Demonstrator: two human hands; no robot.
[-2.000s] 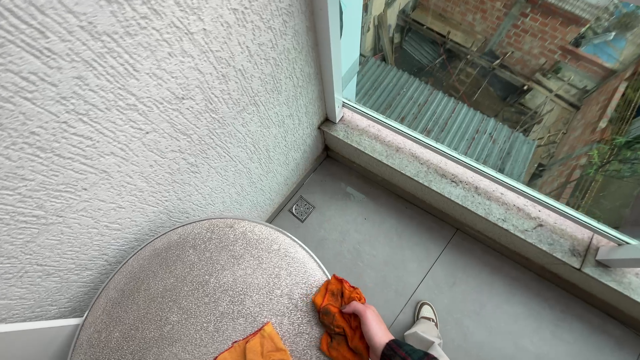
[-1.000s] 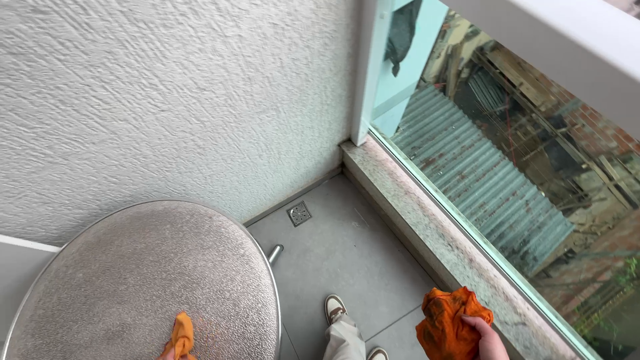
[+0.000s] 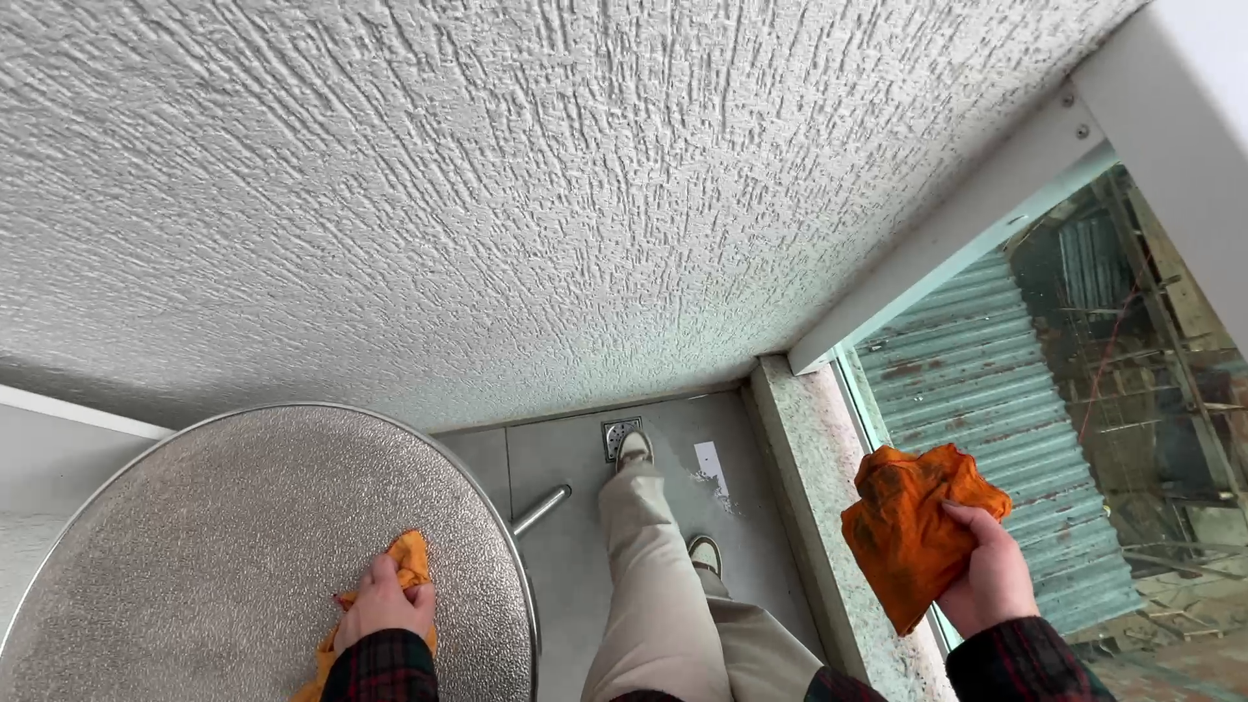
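Note:
My left hand (image 3: 385,600) grips a bunched orange cloth (image 3: 410,558) on the right part of a round table top (image 3: 244,507) with a pebbled surface and metal rim. Part of that cloth hangs out below the hand, partly hidden by the plaid sleeve. On the right, my right hand (image 3: 990,565) holds a second orange cloth (image 3: 907,526) with dark stains, pinched between thumb and fingers. This cloth is held up in front of the stone ledge and the glass panel.
A rough white textured wall (image 3: 546,214) rises behind the table. A stone ledge (image 3: 819,448) runs under the glass panel (image 3: 1004,429) with its white frame (image 3: 955,253). A metal table leg (image 3: 542,510) sticks out over the tiled floor, near the floor drain (image 3: 616,435) and my shoes (image 3: 636,448).
My right hand, with its stained cloth, has gone from the table's edge to beside the glass. My left hand has come into view, holding its cloth on the table. The view has turned.

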